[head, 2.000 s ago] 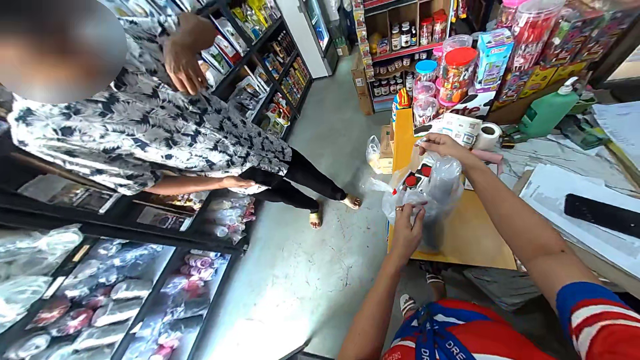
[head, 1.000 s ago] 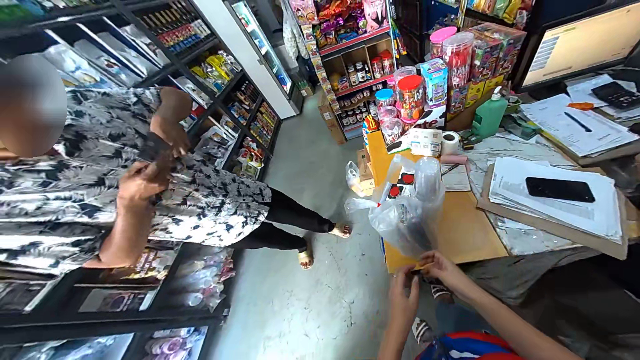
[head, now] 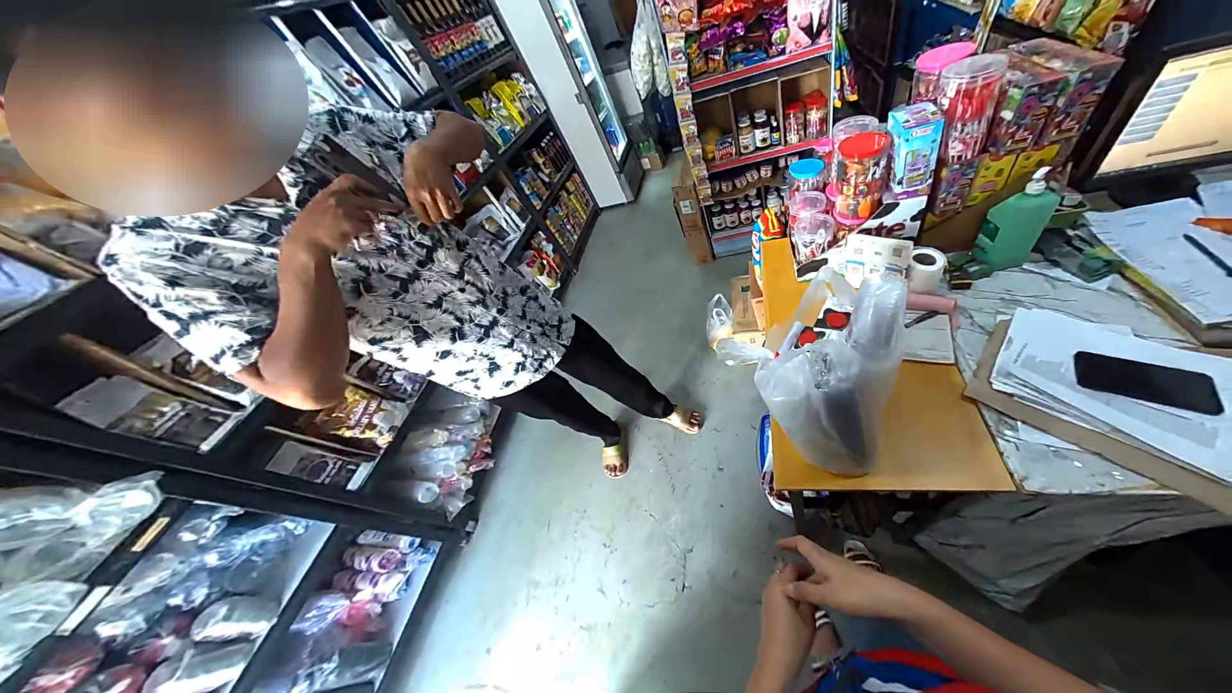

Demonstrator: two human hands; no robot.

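My left hand (head: 786, 606) and my right hand (head: 835, 576) meet in front of the table edge, above the floor. The right fingers touch the left hand, whose own fingers are partly hidden. Neither hand shows an object. Beyond them a translucent plastic bag (head: 818, 409) stands on the yellow-brown tabletop (head: 938, 438). Inside it are a dark item and a red, black and white item; its handle hangs over the left edge. A clear rolled or tall plastic piece rises at the bag's right side.
A person (head: 423, 279) stands across the floor at left, holding a dark object (head: 351, 168). Beside the bag are a paper roll (head: 926, 269), candy jars (head: 859, 173), a green pump bottle (head: 1015, 226), papers (head: 1107, 385) and a phone (head: 1148, 382). Stocked shelves (head: 231, 423) line the left.
My hands have let go of the plastic bag and moved back toward my body; the bag stands on the table. The other person's lower hand has risen to the dark object at chest height.
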